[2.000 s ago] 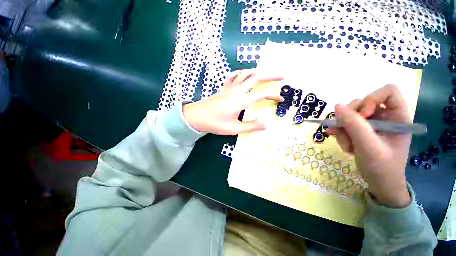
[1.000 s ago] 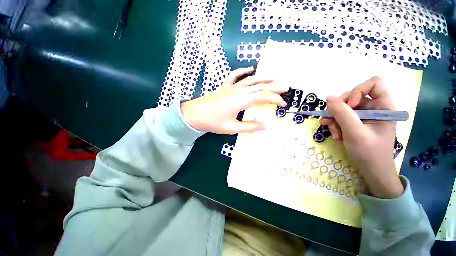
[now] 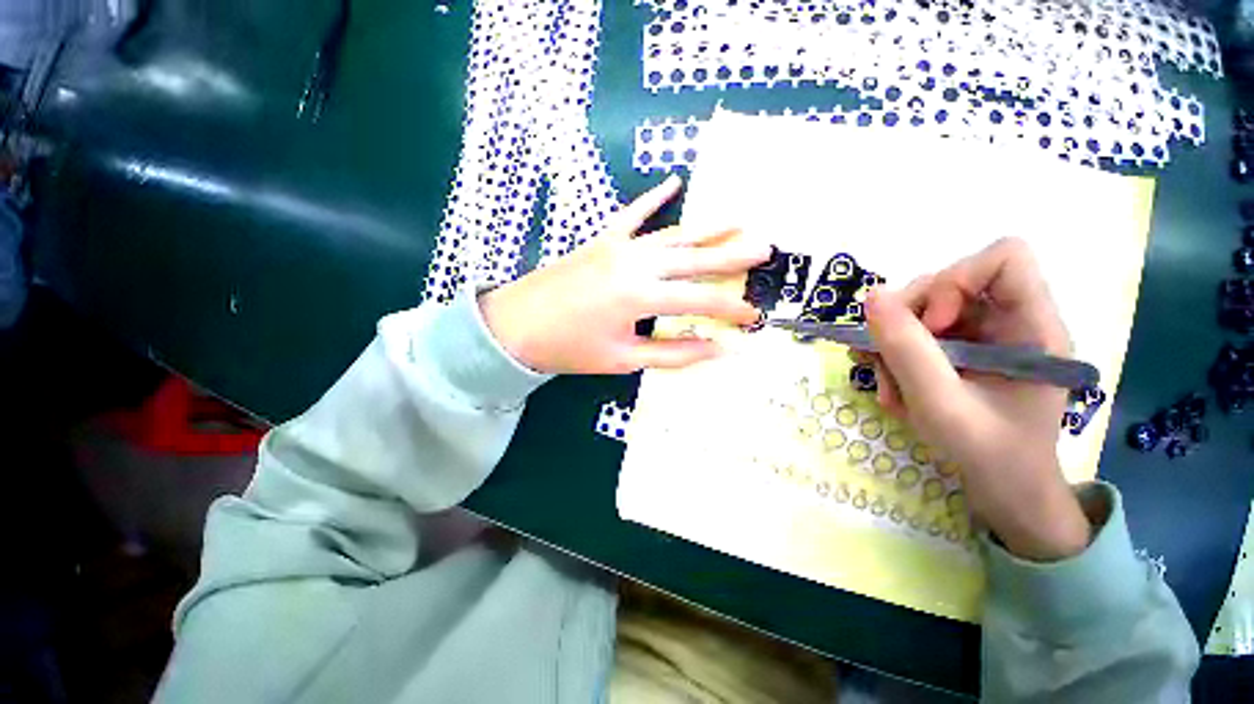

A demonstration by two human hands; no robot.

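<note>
My right hand (image 3: 979,392) grips grey tweezers (image 3: 1011,360) like a pen. Their tip points left, close to the fingertips of my left hand (image 3: 626,296). My left hand lies flat with its fingers spread, the fingertips at the leftmost black part (image 3: 778,275); whether they press on it I cannot tell. A second black multi-hole part (image 3: 836,285) sits just right of it, and others are partly hidden by my right hand. The parts lie on a white-yellow sheet (image 3: 1059,206). Rows of small rings (image 3: 860,451) lie lower on the sheet.
White perforated strips (image 3: 516,151) fan out at the left, and more strips (image 3: 770,55) lie crosswise behind the sheet. A loose cluster of dark parts (image 3: 1172,426) lies at the right. A thin dark tool (image 3: 323,62) lies at the upper left. The green table's edge (image 3: 550,539) curves in front of me.
The tweezers' tip has moved left to beside my left fingertips. My left fingers have spread and now cover some of the leftmost part. The view has shifted slightly.
</note>
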